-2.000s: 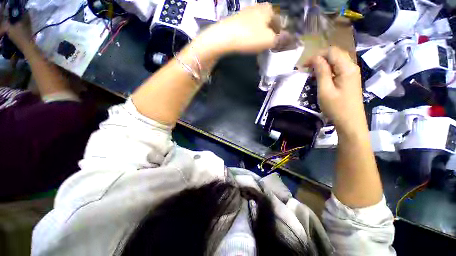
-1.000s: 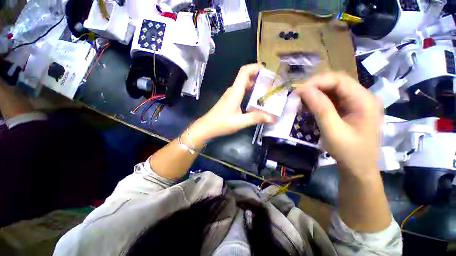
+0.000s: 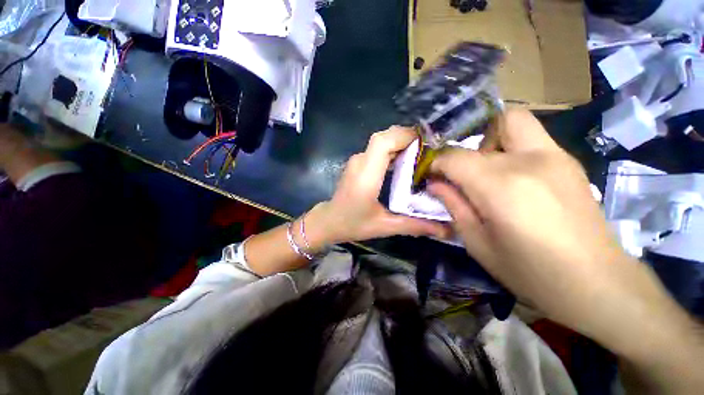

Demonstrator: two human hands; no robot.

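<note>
My left hand [image 3: 369,193] grips the white square side housing [image 3: 404,187] by its sides, its opening facing up. My right hand [image 3: 509,189] is over the housing, its fingers on the yellow ribbon cable [image 3: 424,163] that runs into it. The camera/lens module [image 3: 453,89], dark and blurred, stands above the housing at the cable's end, against my right fingers. The camera body below is mostly hidden by my hands; its black dome part [image 3: 455,279] shows near my chest.
An open cardboard tray [image 3: 533,54] with small black plugs [image 3: 468,5] lies beyond my hands. A part-built camera [image 3: 255,54] with hanging wires stands at the left. More white housings [image 3: 629,119] are at the right. Another person's arm [image 3: 31,162] is at the far left.
The lens module has come up above the housing. My right hand has moved over the housing onto the cable. My left hand, earlier away over the tray, now holds the housing.
</note>
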